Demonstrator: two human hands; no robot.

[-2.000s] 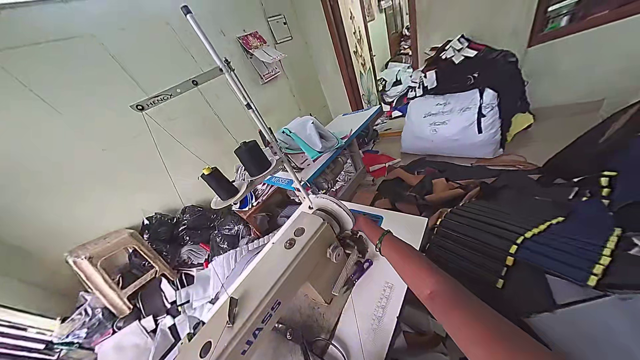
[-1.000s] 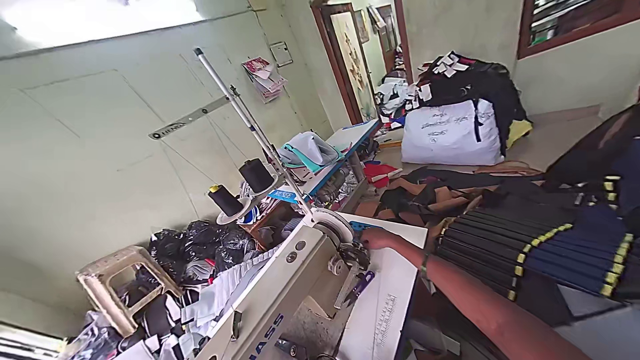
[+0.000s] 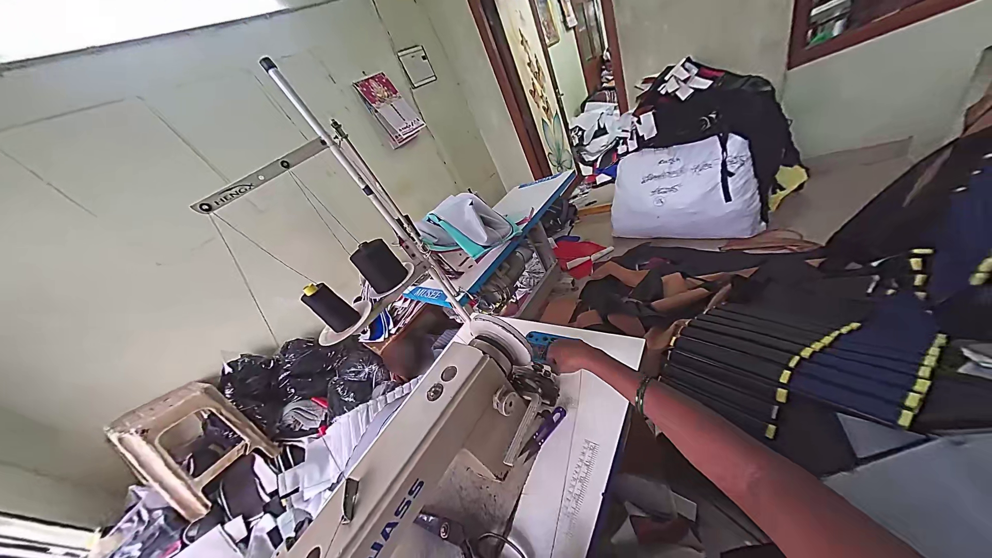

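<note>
My right hand (image 3: 572,356) reaches across the white sewing table (image 3: 632,345), its fingers at a blue item (image 3: 545,339) beside the handwheel (image 3: 508,339) of a sewing machine (image 3: 434,411). Whether the fingers grip that item cannot be made out. My left hand is out of the picture. Purple-handled thread snips (image 3: 552,423) lie on the table by the machine body, below my right hand. Two black thread cones (image 3: 377,266) stand on the thread stand behind the machine, with threads running up to its metal arm (image 3: 260,184).
Black pleated garments with yellow marks (image 3: 783,372) lie at the right. A second sewing table (image 3: 535,194) stands behind, near a stuffed white sack (image 3: 686,190). An upturned plastic stool (image 3: 159,457) and black plastic bags (image 3: 302,376) are at the left.
My right hand has moved slightly away from the handwheel's edge, along the back of the table near the blue item. The view has shifted somewhat.
</note>
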